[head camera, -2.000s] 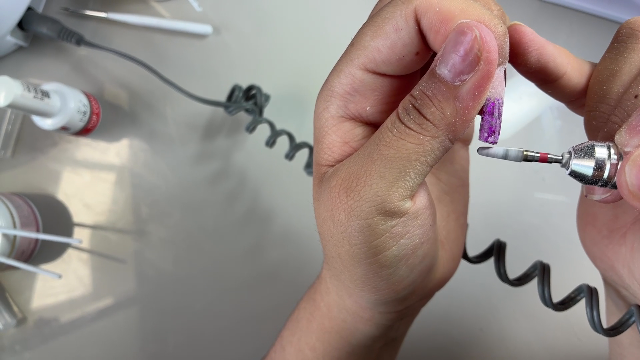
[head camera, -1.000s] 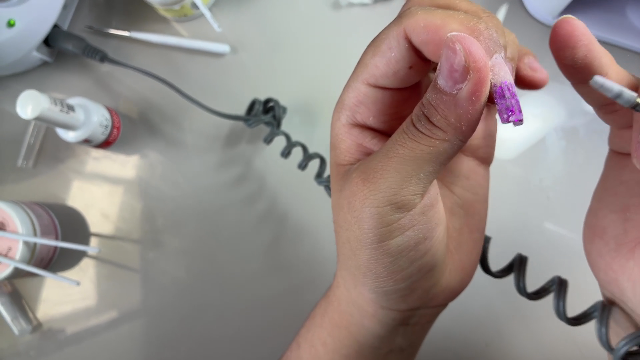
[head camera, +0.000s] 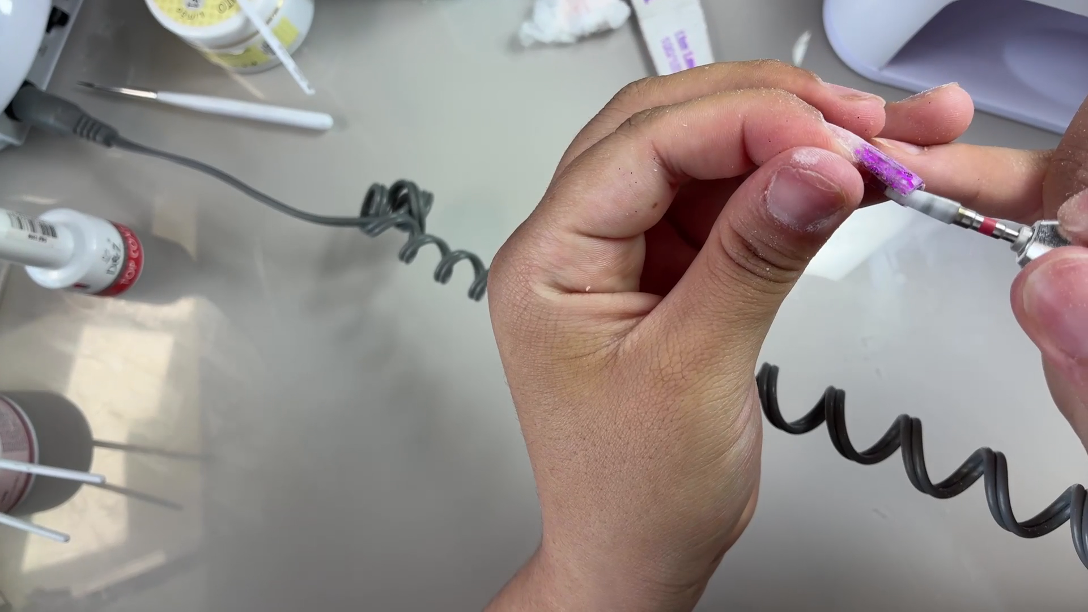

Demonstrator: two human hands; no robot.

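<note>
My left hand is curled, its thumb against the index finger, which bears a long nail extension with a glittery purple tip. At the right edge, my right hand, partly out of view, grips a nail drill handpiece. Its pale, red-banded bit lies along the lower edge of the purple tip, seemingly touching it. One finger of my right hand reaches behind the nail to my left fingers. A dark coiled cord runs behind my left hand.
On the left lie a thin brush, a white bottle with a red band and a jar with white sticks. A yellow-labelled jar, cotton, a printed white strip and a white curved device stand at the back.
The drill bit, apart from the nail one second ago, is now at the purple tip. My left hand has turned so that the nail points right instead of down.
</note>
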